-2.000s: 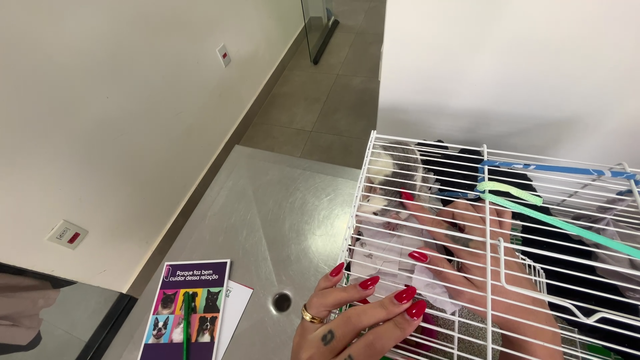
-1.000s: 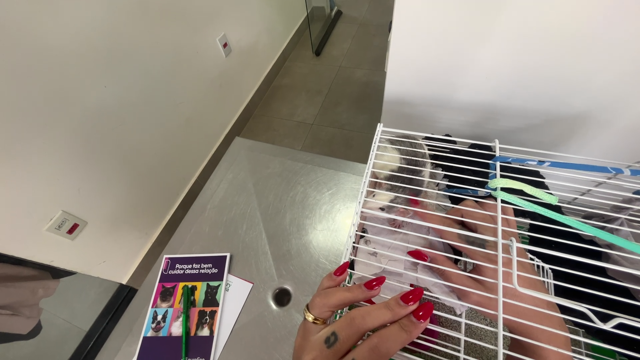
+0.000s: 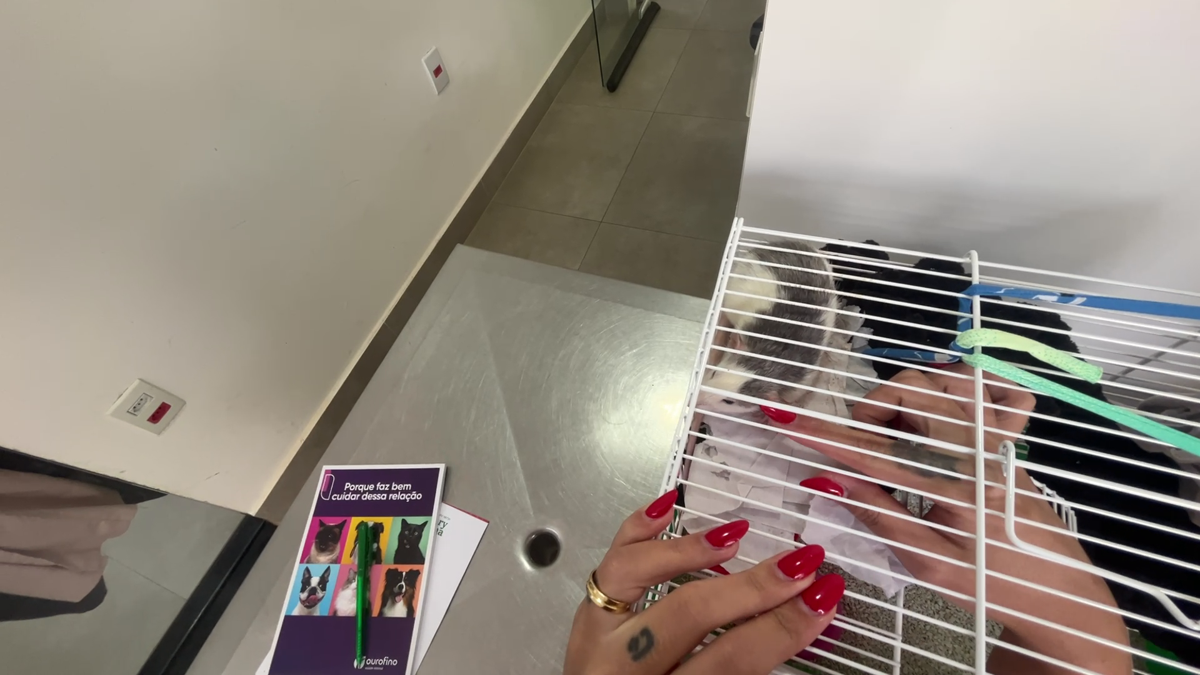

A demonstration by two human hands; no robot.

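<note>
My left hand [image 3: 703, 600] rests on the outside corner of a white wire cage [image 3: 977, 412], its fingers spread over the bars. Inside the cage is my right hand [image 3: 928, 459], seen through the top bars, its index fingertip beside a grey and white furry small animal [image 3: 792, 319], probably a rat. The animal is in the cage's far left corner. White paper pieces [image 3: 750, 464] lie below it, some under my right hand. Dark fabric [image 3: 900, 291] is behind the hand. Whether the right hand pinches anything is hidden by the bars and its own fingers.
The cage stands on a steel table [image 3: 581, 375] with a round drain hole [image 3: 542, 548]. A purple booklet [image 3: 314, 525] with pet pictures lies at the left, a green pen [image 3: 362, 600] on it. Blue and green straps [image 3: 1031, 352] are tied to the cage top. A wall runs along the left.
The animal shows more of its grey back than two seconds ago and now fills the cage corner. My right hand stays inside the cage; my left hand stays on the bars.
</note>
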